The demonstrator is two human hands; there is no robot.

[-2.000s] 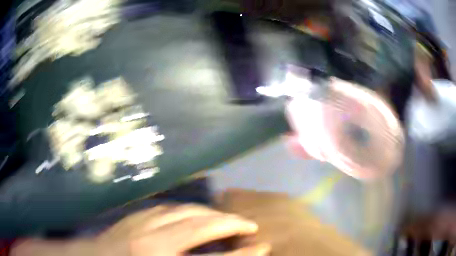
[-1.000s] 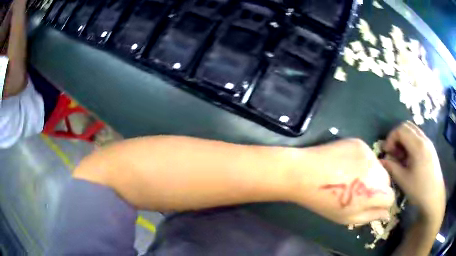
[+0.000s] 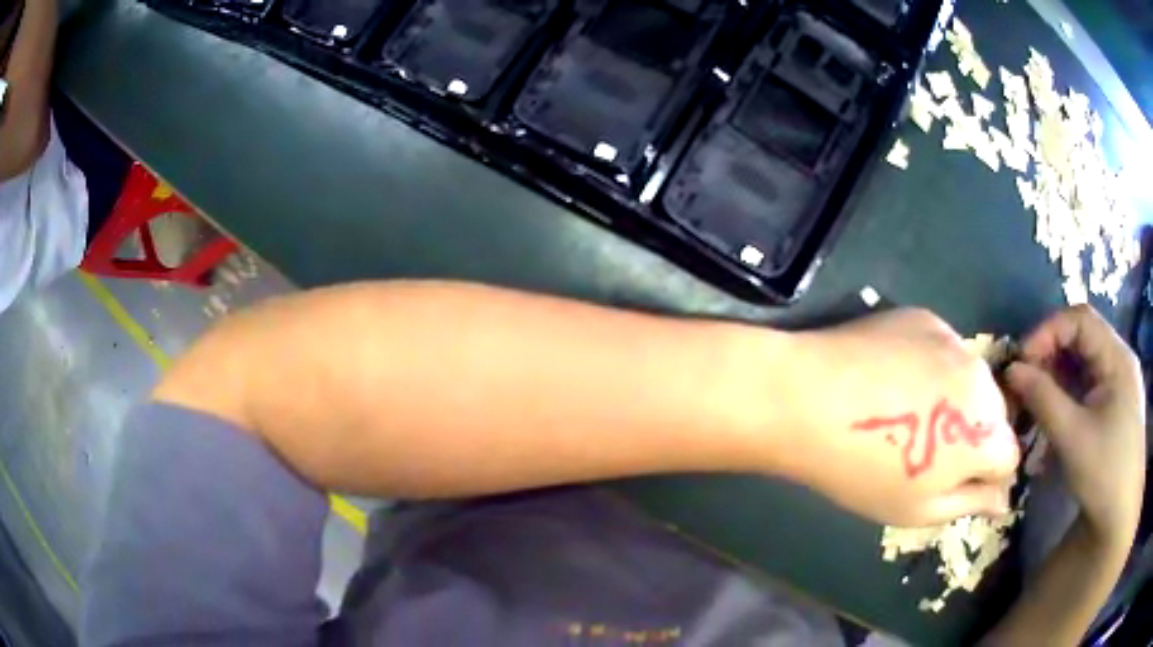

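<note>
My left hand (image 3: 929, 423), bare with a red mark on its back, is at the right over the nearer heap of small cream pieces (image 3: 961, 550). Its fingers are curled and hidden behind the hand. My right hand (image 3: 1081, 386) is bare, close beside it, with thumb and fingertips bent toward it. A sliver of something dark shows between the hands; whether either holds it cannot be told. A black blister tray (image 3: 658, 240) lies beyond my left forearm, with a black housing (image 3: 765, 164) in its nearest pocket. A second cream heap (image 3: 1075, 177) lies at the upper right.
A small white piece (image 3: 869, 296) lies on the dark green mat (image 3: 341, 209) between tray and left hand. A pale metal edge (image 3: 1100, 63) runs along the upper right. At the left are another person's arm (image 3: 28, 101) and a red stool (image 3: 158, 234) on the grey floor.
Two seconds ago the view showed the heaps, a dark slab and a pink fan. Since one second ago, tray and left forearm sit higher in the picture; both hands remain close together.
</note>
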